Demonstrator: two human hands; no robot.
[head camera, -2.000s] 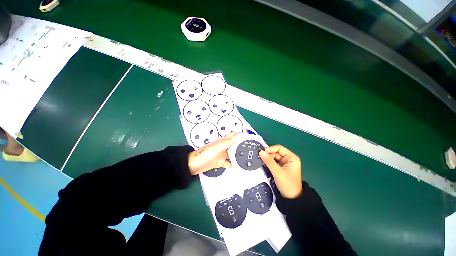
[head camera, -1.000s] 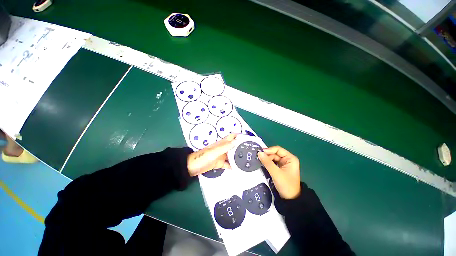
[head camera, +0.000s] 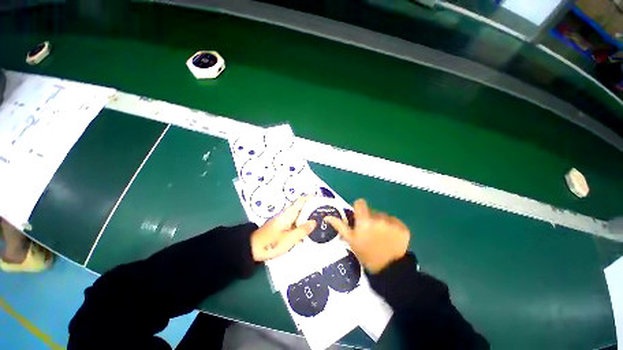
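A white device housing (head camera: 307, 211) with a black panel sticker (head camera: 324, 223) on its face lies over the sticker sheet, at the middle of the view. My left hand (head camera: 283, 232) holds the housing from its left side, thumb on the sticker. My right hand (head camera: 376, 236) is at its right side, a finger touching the sticker; it is slightly blurred. The sticker sheet (head camera: 328, 321) has two black discs showing below the hands. Emptied backing (head camera: 258, 172) with outlined circles and dark dots shows above them. The hands hide the middle of the sheets.
Labelled housings (head camera: 205, 64) stand on the green conveyor belt (head camera: 328, 102) at the upper left. A cream housing (head camera: 577, 183) is on the belt at right. A belt edge rail (head camera: 410, 179) crosses beyond the bench. Paper sheets (head camera: 41, 137) lie at left. A person's foot (head camera: 27, 256) shows at lower left.
The view has tilted up a little. The belt housings have moved left. My right hand's fingers have moved from the sticker's right edge onto its face, and my left thumb now lies on it.
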